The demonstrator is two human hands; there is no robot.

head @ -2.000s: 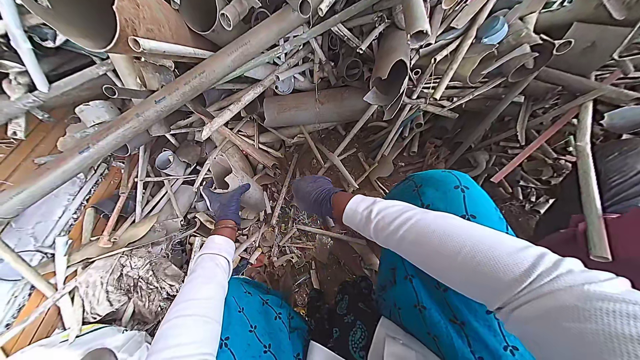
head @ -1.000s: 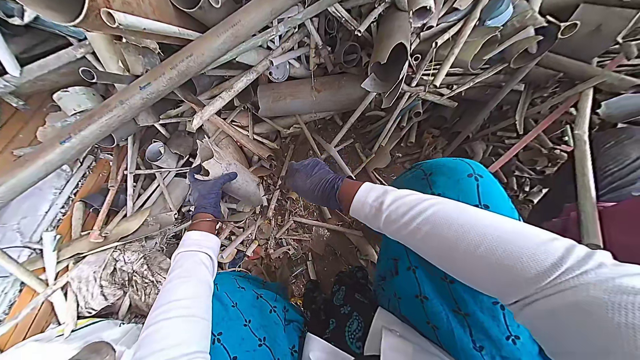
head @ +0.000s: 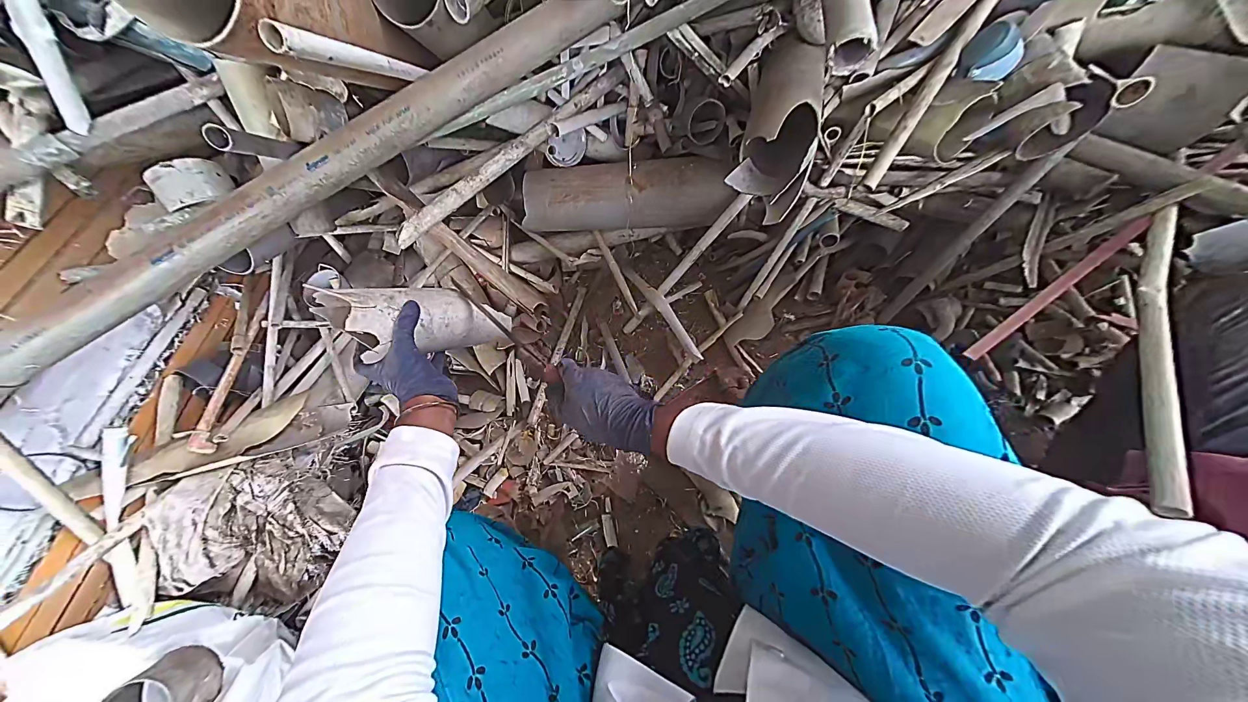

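A broken piece of pale plastic pipe (head: 444,320) with a jagged left end lies roughly level in front of me. My left hand (head: 409,369), in a blue-grey glove, grips its near side, thumb up over the wall. To the right of the pipe piece, my right hand (head: 606,405), gloved alike, is closed around the end of a thin dark tool (head: 526,349). That tool slants up and left to the pipe's right end; its exact kind cannot be told. Beneath both hands lie small pipe shards and splinters (head: 502,483).
A long grey pipe (head: 322,171) crosses the upper left above the heap. Beyond my hands lies a wide pipe section (head: 629,195) among many broken pipes. A crumpled dirty sheet (head: 255,526) and wooden boards (head: 200,341) are at left; a pale pole (head: 1162,361) is at right.
The pipe piece has turned from slanting to nearly level in my left hand. My right hand has moved nearer to it, and the thin dark tool now shows by its right end.
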